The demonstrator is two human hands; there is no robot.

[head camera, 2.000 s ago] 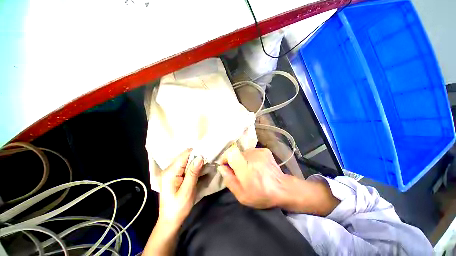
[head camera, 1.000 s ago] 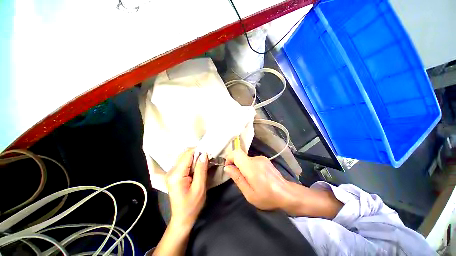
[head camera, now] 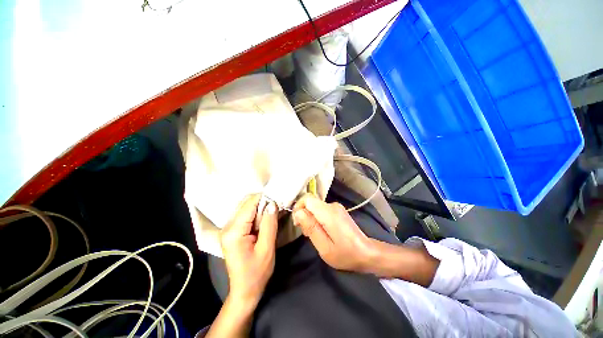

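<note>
A beige cloth workpiece (head camera: 251, 148) lies over my dark-clothed lap and reaches up to the red table edge. My left hand (head camera: 250, 244) pinches the cloth's lower part between thumb and fingers. My right hand (head camera: 330, 231) is just right of it, thumb and forefinger pinched together. A small thin light thing, too small to name, shows between the two hands' fingertips. What my right fingers hold is hidden. A narrow yellow strip (head camera: 312, 186) shows just above my right fingertips.
The white table top (head camera: 132, 59) with a red edge (head camera: 165, 102) spans the upper left. A black cable (head camera: 319, 41) hangs over it. A large blue crate (head camera: 476, 105) stands at right. Cream strap loops (head camera: 86, 267) lie lower left; more loops (head camera: 370, 119) lie right of the cloth.
The view has shifted, so the crate and table edge sit further left. The dark metal bit seen between my fingertips a second ago no longer shows clearly. My left hand keeps its pinch.
</note>
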